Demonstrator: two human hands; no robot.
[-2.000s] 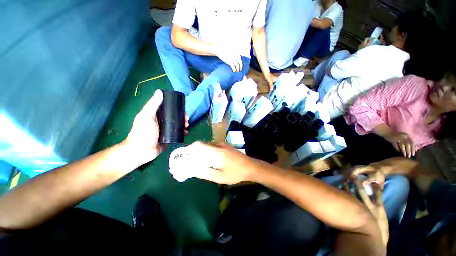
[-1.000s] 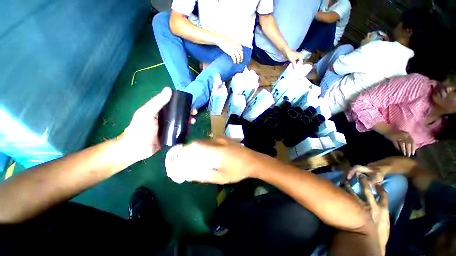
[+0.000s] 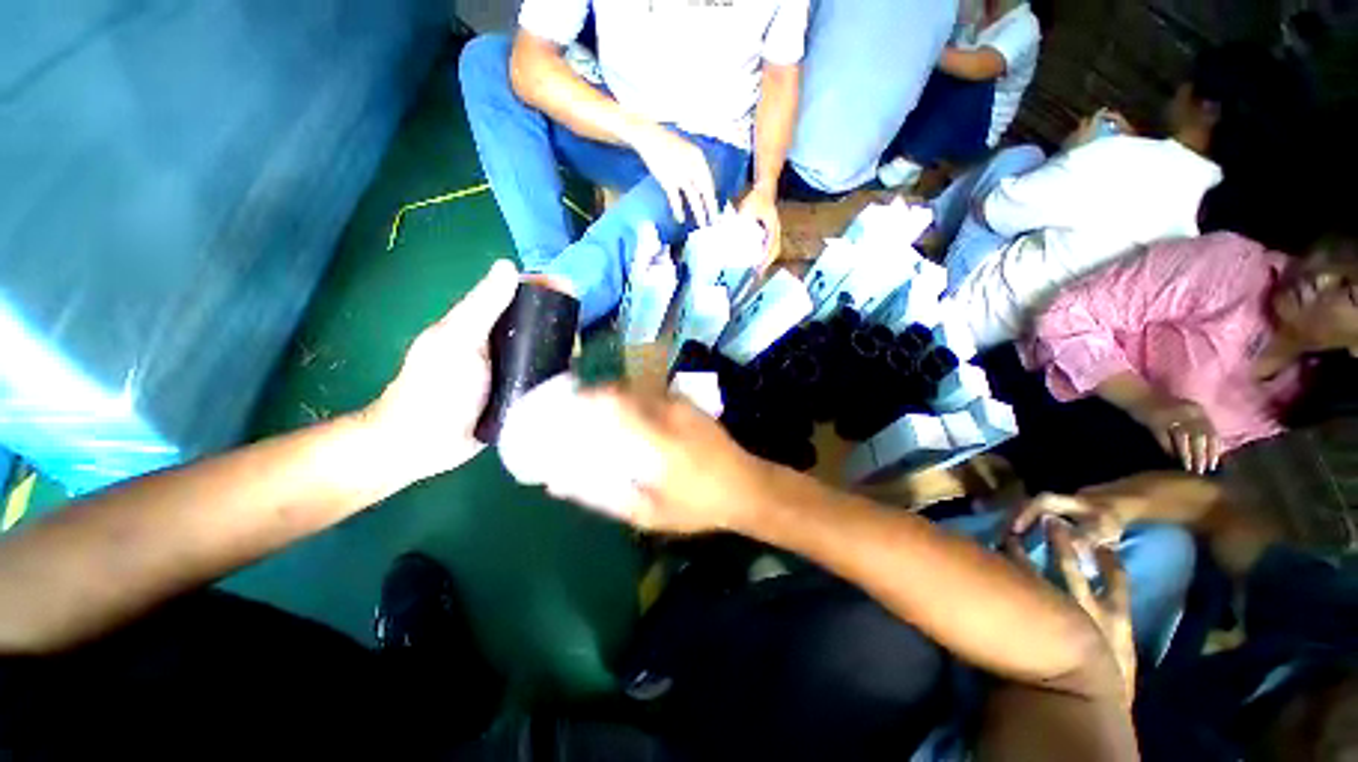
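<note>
My left hand [image 3: 444, 372] is shut around a glossy black cylinder [image 3: 533, 351], held slightly tilted above the green floor; its thumb lies near the top and most fingers are hidden behind it. My right hand [image 3: 655, 454] is shut on a crumpled white cloth [image 3: 554, 432], which lies against the lower right side of the cylinder. The right hand is a little blurred. A pile of black cylinders [image 3: 812, 365] stands ahead to the right, with slim white cartons [image 3: 770, 313] around it, some with flaps raised.
A large blue-covered stack [image 3: 179, 194] fills the left side. A person in jeans [image 3: 514, 157] sits ahead, with hands at the cartons. Other people sit behind and to the right. Another person's hands [image 3: 1080, 543] are close at the lower right. A yellow strip [image 3: 432, 198] lies on the green floor.
The cylinder has gone from upright to tilted. My right hand with the cloth has risen slightly against its lower side. The person ahead has moved both hands to the cartons.
</note>
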